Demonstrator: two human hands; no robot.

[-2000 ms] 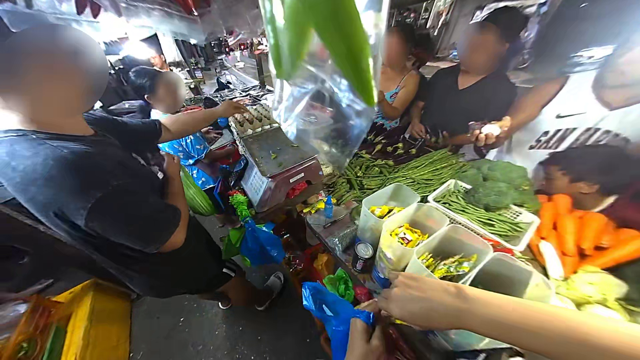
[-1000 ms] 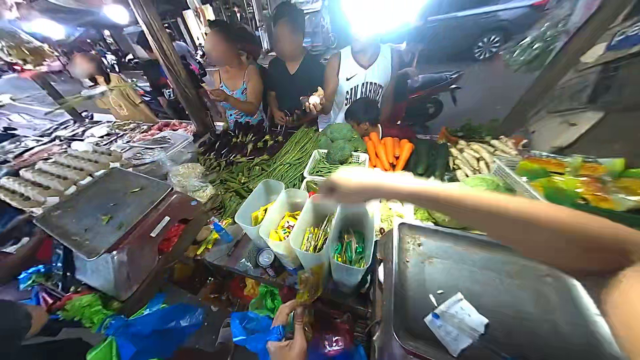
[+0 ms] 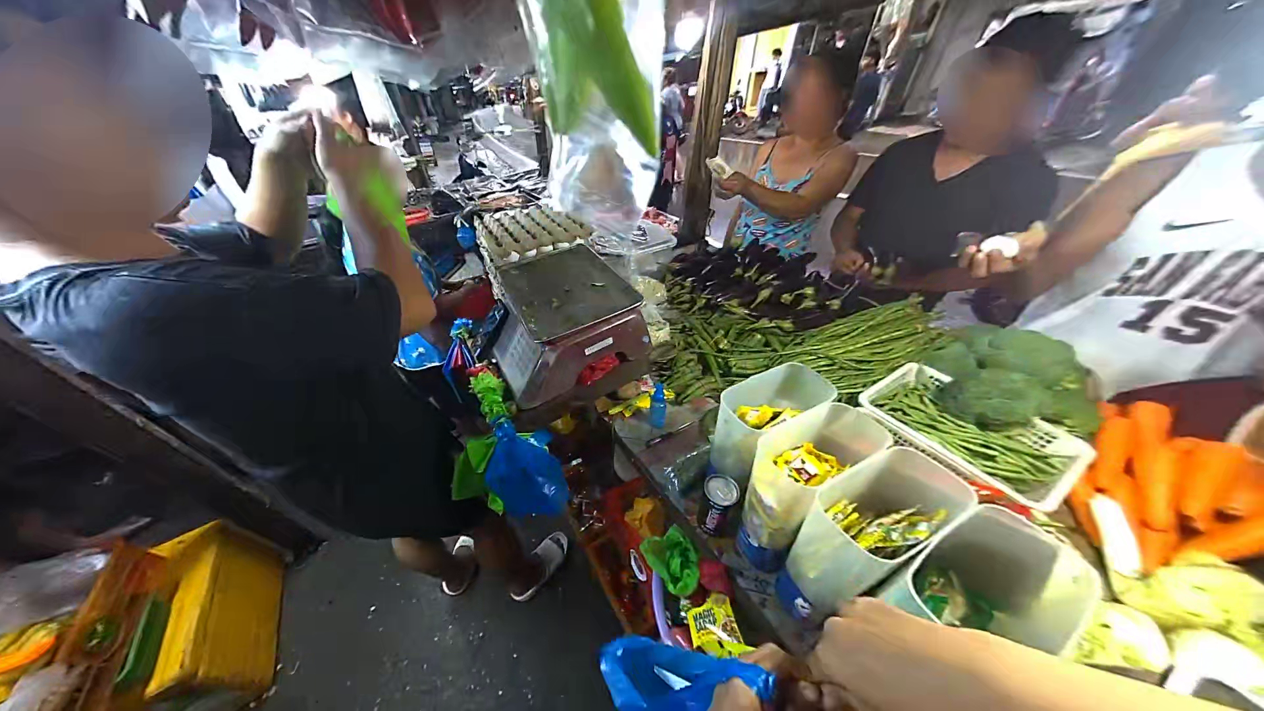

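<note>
At the lower edge my left hand (image 3: 749,688) grips the blue plastic bag (image 3: 667,674), whose mouth gapes towards the left. My right hand (image 3: 854,647) is beside it, bent over the left fingers; its own fingertips are hard to see, so what it holds cannot be told. A yellow seasoning packet (image 3: 713,624) shows just behind the hands. Several tall translucent plastic containers (image 3: 834,583) with small yellow and green packets stand in a row beyond my right hand. A can (image 3: 719,504) stands left of them.
A digital scale (image 3: 573,326) sits by egg trays (image 3: 533,234). Behind the containers lie eggplants (image 3: 750,281), long beans (image 3: 839,341), broccoli (image 3: 1017,380) and carrots (image 3: 1150,474). A person in black (image 3: 247,395) stands at left, near a yellow crate (image 3: 217,607). Other people stand across the stall.
My right hand has come down from over the containers to beside my left hand. The person at left, who reached towards the egg trays earlier, now has both hands raised. The view has swung left.
</note>
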